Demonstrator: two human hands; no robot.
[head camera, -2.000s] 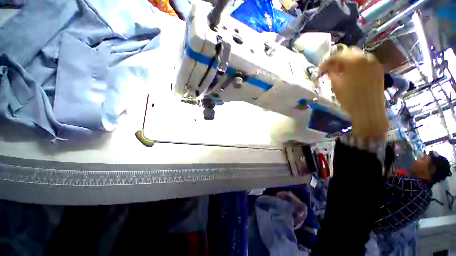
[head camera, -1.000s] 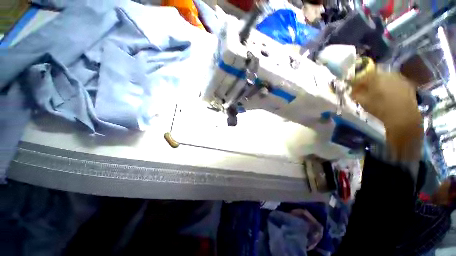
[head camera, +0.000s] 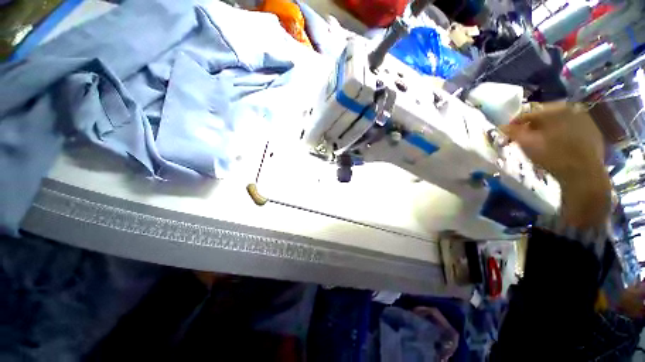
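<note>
My right hand (head camera: 566, 141) reaches from the right to the top of the white sewing machine head (head camera: 438, 134) at its far right end. Its bent fingertips are at a small metal fitting (head camera: 497, 136), perhaps the bobbin winder. I cannot tell whether they hold anything. My left hand cannot be made out. A light blue garment piece (head camera: 191, 106) lies heaped left of the needle area. The presser foot area (head camera: 322, 150) glows under the lamp, and no cloth shows under it.
A grey ruler strip (head camera: 205, 237) runs along the near edge. A small dark tray (head camera: 460, 260) and red-handled tool (head camera: 494, 276) sit at the table's right. A thread cone (head camera: 498, 99) and blue plastic (head camera: 428, 53) are behind the machine. Blue cloth (head camera: 403, 332) lies below.
The view has shifted, so the machine and cloth sit farther right in the picture. My right hand stays by the machine's far end, with its fingertips now at the small metal fitting.
</note>
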